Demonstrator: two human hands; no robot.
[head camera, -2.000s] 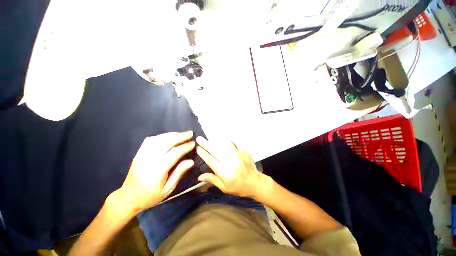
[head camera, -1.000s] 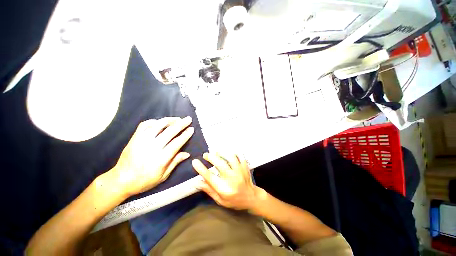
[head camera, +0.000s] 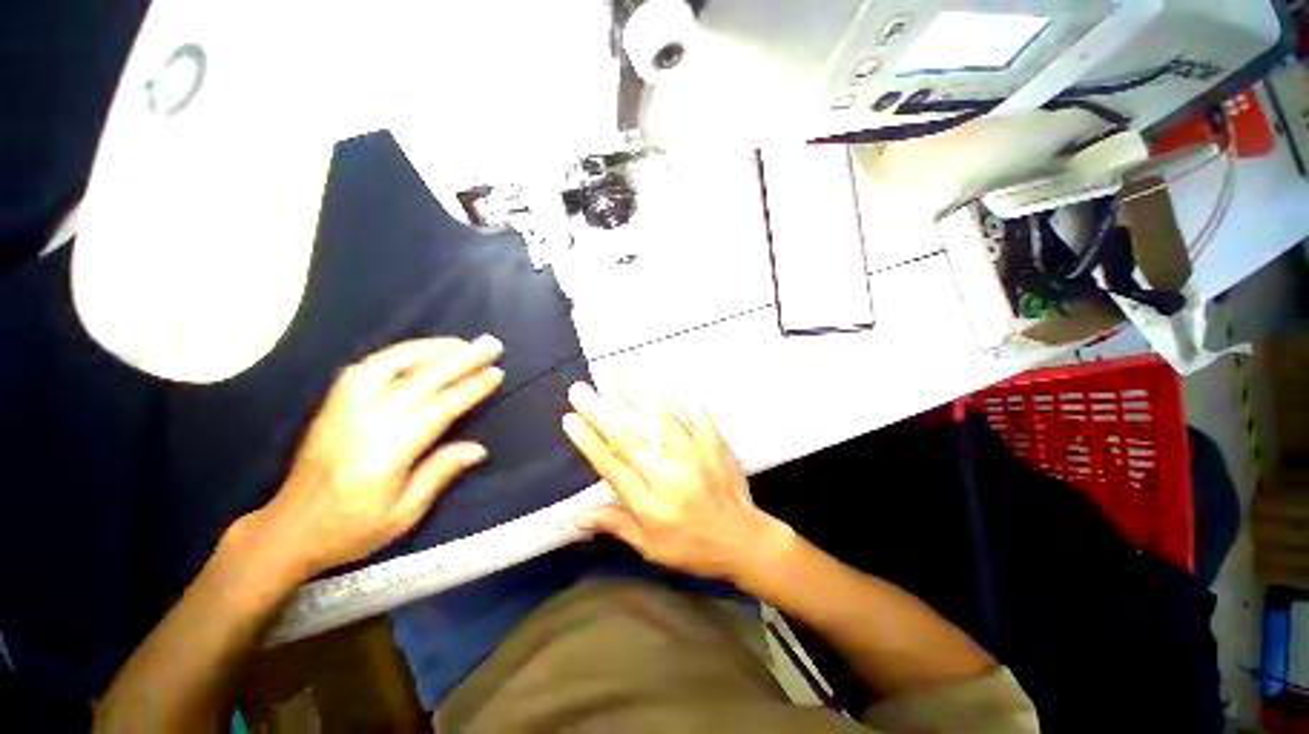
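Note:
A dark navy fabric panel (head camera: 416, 273) lies flat on the white table, its right edge running up to the presser foot area (head camera: 538, 237). My left hand (head camera: 381, 445) lies spread flat on the panel, left of that edge. My right hand (head camera: 668, 480) lies at the panel's right edge near the table front, fingertips on or beside the cloth, fingers slightly apart. Neither hand grips the cloth. The sewing machine head (head camera: 919, 65) with a small lit screen stands behind. The needle is lost in glare.
A white rounded plate (head camera: 194, 273) is at upper left. A phone-like outlined rectangle (head camera: 818, 258) lies on the machine bed. A small open box (head camera: 1163, 237) holds dark items at right. A red basket (head camera: 1170, 445) and dark cloth (head camera: 1005, 574) are right of the table. A ruler strip (head camera: 388, 581) edges the table.
The panel has moved up towards the presser foot, and its front edge now lies along the table front. My left hand has shifted left, away from my right hand. The camera view has shifted slightly.

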